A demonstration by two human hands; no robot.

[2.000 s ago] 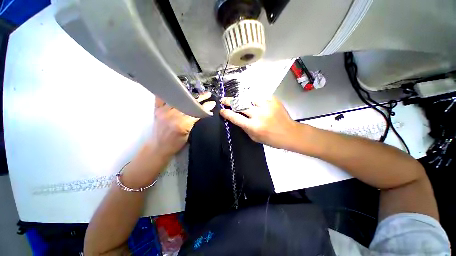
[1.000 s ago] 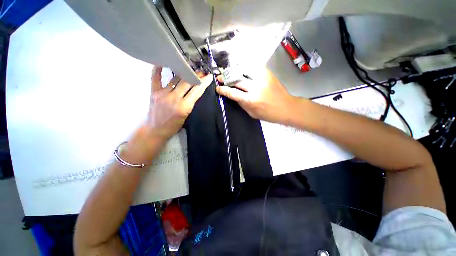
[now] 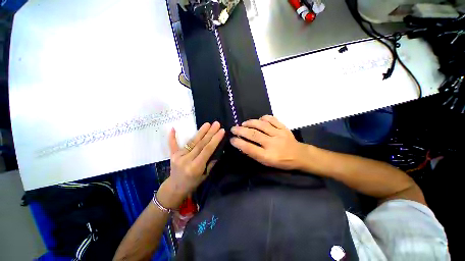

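Note:
A black fabric panel (image 3: 204,86) lies lengthwise from the presser foot (image 3: 219,14) down to the table's front edge. The silvery zipper chain (image 3: 225,71) runs down its middle. My left hand (image 3: 196,155) rests on the panel's lower left part, fingers extended and a ring on one. My right hand (image 3: 267,140) lies on the lower right part beside the zipper's lower end, fingertips on the cloth. Neither hand is visibly closed round the fabric. The needle is not clearly visible.
Red-handled thread snips (image 3: 305,11) lie on the grey machine bed (image 3: 285,38). Black cords (image 3: 375,38) hang at the right, beside a black heap with silvery ends (image 3: 454,66). The white table (image 3: 92,76) bears printed rulers. Blue bins and black material show below.
Both hands have moved from beside the presser foot down to the panel's near end. The view has shifted lower, so the machine head is mostly out of frame. More panel and zipper show.

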